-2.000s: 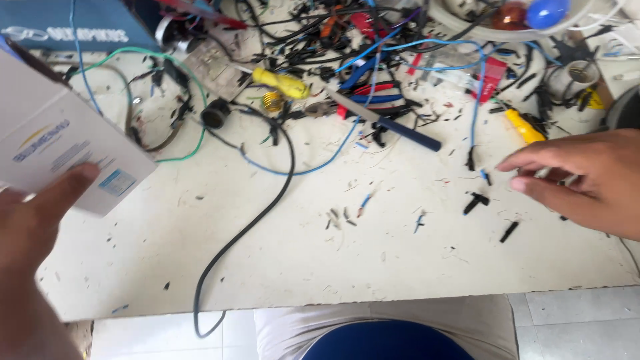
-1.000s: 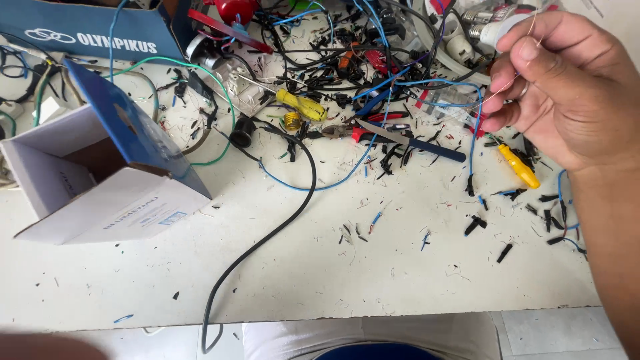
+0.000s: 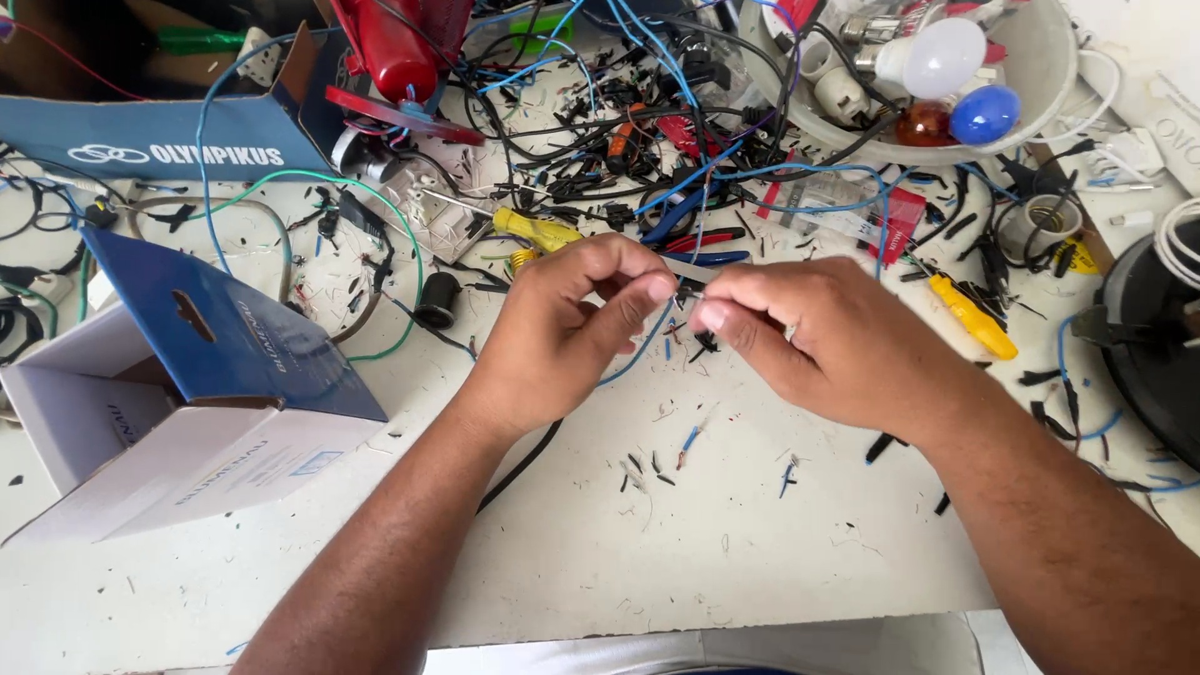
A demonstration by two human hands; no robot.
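My left hand (image 3: 586, 323) and my right hand (image 3: 806, 328) meet fingertip to fingertip over the middle of the white table (image 3: 581, 572). Between the left thumb and finger is the end of a thin wire or cable. The right thumb and finger pinch a short dark piece (image 3: 691, 293), apparently the cable's other part; the exact join is too small to tell. A metal blade shows behind the fingertips. Just beyond the hands lie a yellow-handled screwdriver (image 3: 534, 228) and pliers with red and blue handles (image 3: 708, 248).
An open blue and white cardboard box (image 3: 234, 328) stands at left, a larger blue shoebox (image 3: 178, 141) behind it. A bowl (image 3: 1059, 103) of light bulbs is at back right. Tangled wires, cut scraps, a black socket (image 3: 438, 300) and a yellow-handled tool (image 3: 972, 316) lie around.
The left hand, on the white box two seconds ago, is now at the middle. My right hand, raised at the right one second ago, has come down and left to meet it.
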